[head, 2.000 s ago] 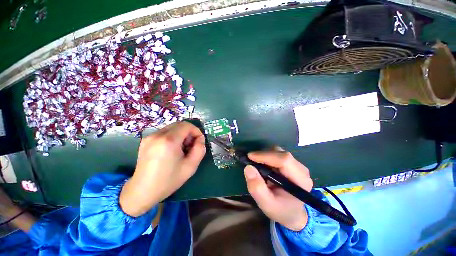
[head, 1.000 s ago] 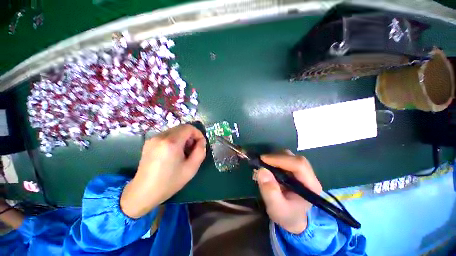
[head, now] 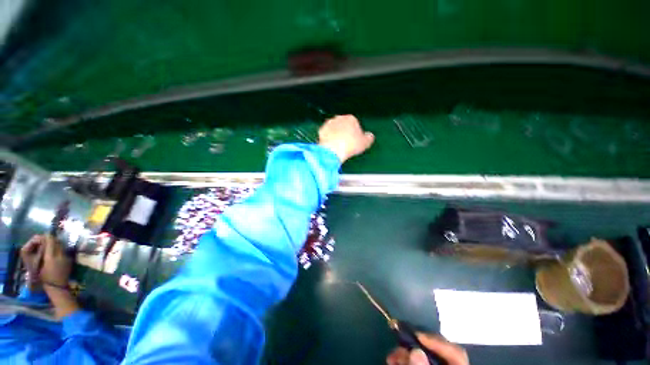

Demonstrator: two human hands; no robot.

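Observation:
My left hand (head: 345, 137) is stretched out over the green belt beyond the pale rail; its fingers are curled and blurred, and whether it holds anything cannot be told. My right hand (head: 430, 351), cut off by the bottom edge, holds the black soldering iron (head: 405, 335), its thin metal tip pointing up and left over the bench. The pile of white-and-red wired parts (head: 207, 212) lies at left, partly hidden behind my left sleeve. No circuit board shows on the bench in front of me.
A white card (head: 488, 316) with a wire loop lies at right, near a black fan (head: 492, 232) and a cardboard tube (head: 584, 278). The pale rail (head: 427, 185) crosses the view. Small blurred items lie along the green belt (head: 485, 153). Another person's hands (head: 51, 267) show at far left.
The view has shifted toward the belt. My left hand has moved from beside the board to beyond the rail. The board no longer shows on the bench. The right hand still holds the iron.

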